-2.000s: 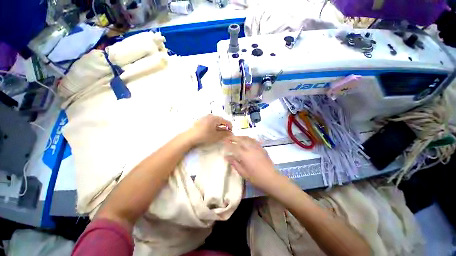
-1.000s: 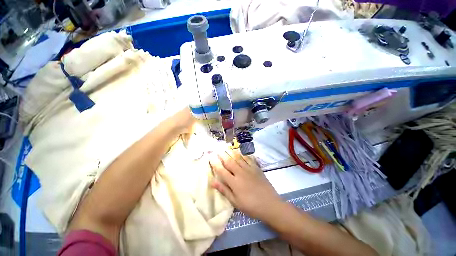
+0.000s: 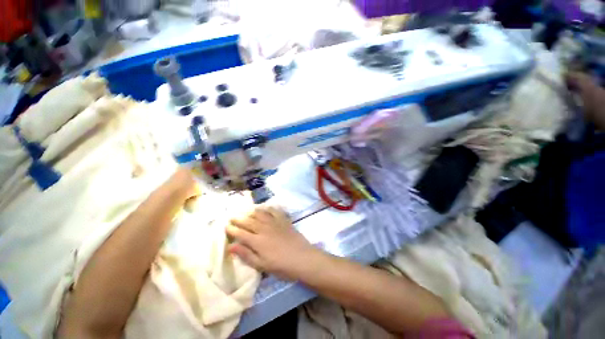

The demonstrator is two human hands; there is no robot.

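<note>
The cream cloth (image 3: 199, 265) lies bunched under the needle area and hangs over the table's front edge. My left hand (image 3: 184, 183) is behind the cloth, left of the needle area, mostly hidden by the machine head and cloth; its fingers cannot be seen. My right hand (image 3: 267, 242) lies on the cloth just in front of the presser foot, fingers spread and pressing it down. The white sewing machine (image 3: 312, 106) with a blue stripe stands over the cloth. Its needle area (image 3: 229, 182) is blurred.
A thick cream stack (image 3: 79, 159) with a dark-blue tag (image 3: 44, 173) lies left. Red-orange scissors (image 3: 335, 189), pale-lavender strips (image 3: 391, 215), a flat black rectangle (image 3: 448, 177) and cream strands (image 3: 507, 149) lie right. Cream cloth (image 3: 458, 265) hangs below the edge. Another person's hand (image 3: 587, 96) shows far right.
The view has swung right, so the machine and table sit further left. My right hand stays on the cloth before the needle. My left hand has moved from the front to beside the machine head.
</note>
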